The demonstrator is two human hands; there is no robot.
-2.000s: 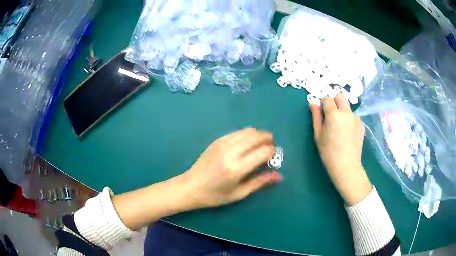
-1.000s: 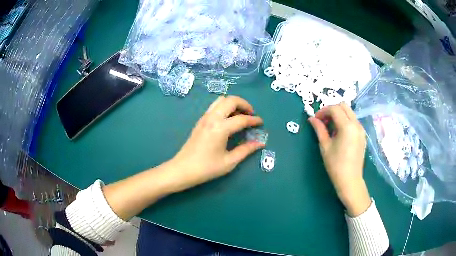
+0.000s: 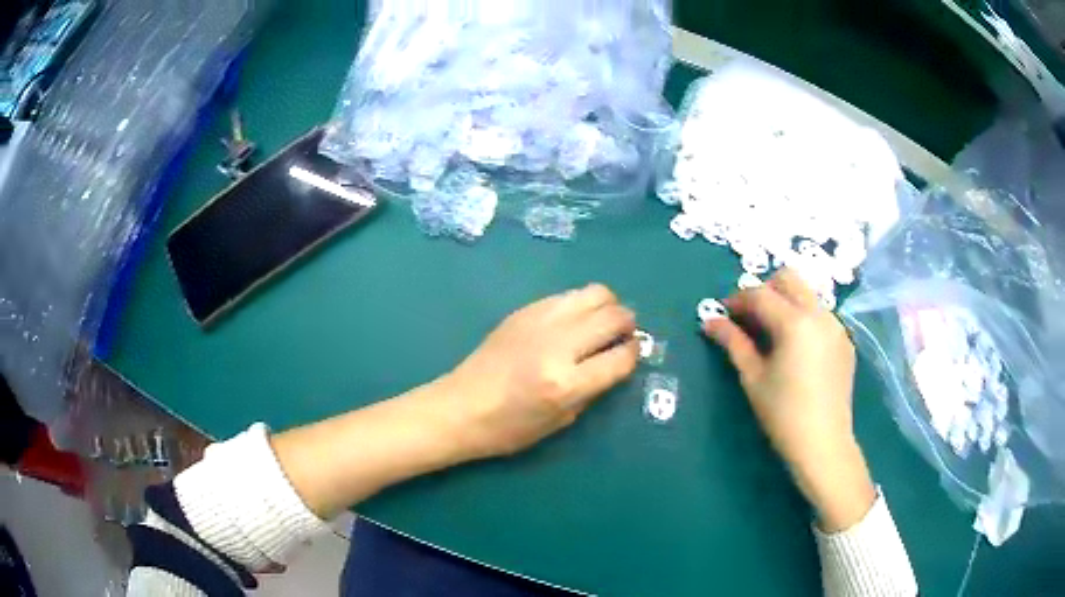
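Observation:
My left hand (image 3: 549,373) has its fingertips closed on a small clear housing (image 3: 659,350) with a white insert (image 3: 645,343) at it; how far in the insert sits cannot be told. An assembled piece (image 3: 661,402), a clear rim around a white centre with dark holes, lies on the green bench just below. My right hand (image 3: 800,373) has thumb and forefinger at a white insert (image 3: 710,313) right of the left fingertips. White inserts fill the clear tub (image 3: 794,163) and spill from its near edge. The bag of housings (image 3: 502,93) lies top centre, with loose clear housings (image 3: 458,208) at its mouth.
A black smartphone (image 3: 269,227) lies left, with a small metal tool (image 3: 236,154) above it. Clear blister trays (image 3: 129,152) with a blue edge stand far left. A crumpled polybag (image 3: 1016,280) holding white pieces (image 3: 958,373) lies right, with a white scrap (image 3: 1004,496) below it.
The whole view has shifted slightly. My right hand has moved from the tub's edge to the loose insert. A white insert now shows at the housing in my left fingers, which looked empty before.

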